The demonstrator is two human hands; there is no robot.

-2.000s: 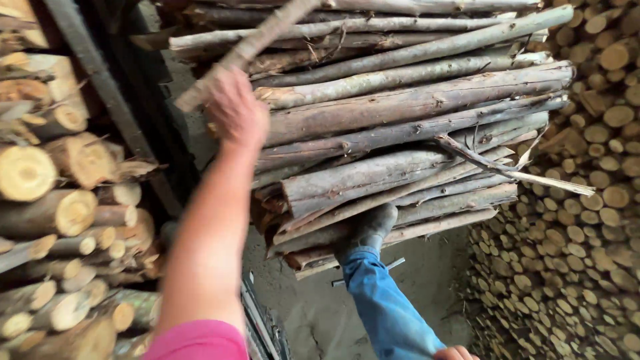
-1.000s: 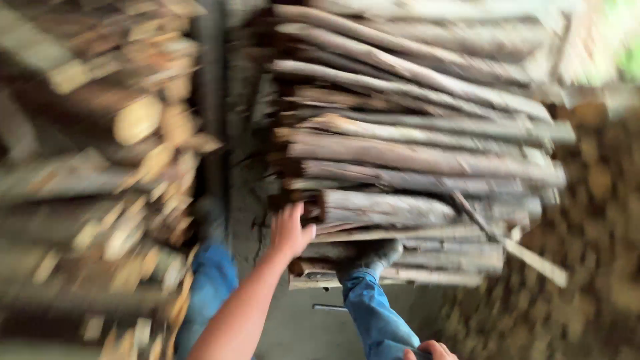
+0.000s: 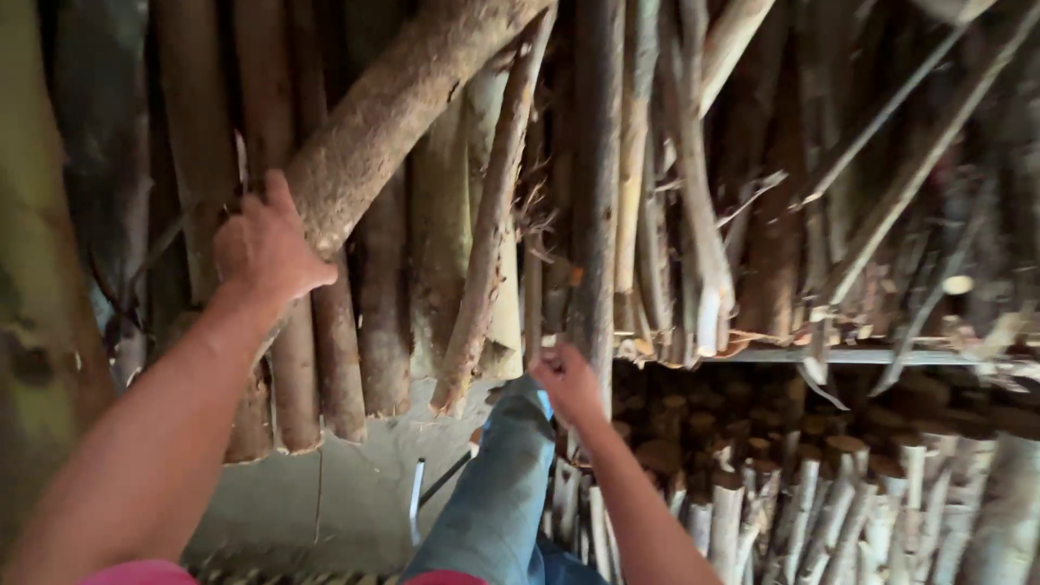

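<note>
My left hand (image 3: 272, 240) lies against the lower end of a thick bark-covered log (image 3: 390, 122) that slants up to the right; its fingers are spread, and part of them is hidden behind the log. Close to my raised knee, my right hand (image 3: 565, 378) has its fingers curled near a thin upright pole (image 3: 597, 203); whether it grips anything cannot be told. Between my hands, a thinner rough branch (image 3: 487, 244) leans over several upright-looking logs (image 3: 337, 357) of the pile.
My jeans-clad leg (image 3: 496, 479) reaches up to the pile. Lower right stand many short cut logs (image 3: 727, 520) beneath a metal rail (image 3: 812, 356). Long thin sticks (image 3: 926, 171) jut out at the upper right. A bent metal rod (image 3: 417, 500) is near the grey floor (image 3: 357, 496).
The view has turned strongly. My left hand, earlier at the end of a log in the pile, is now at a thick slanting log. My right hand has come further into view.
</note>
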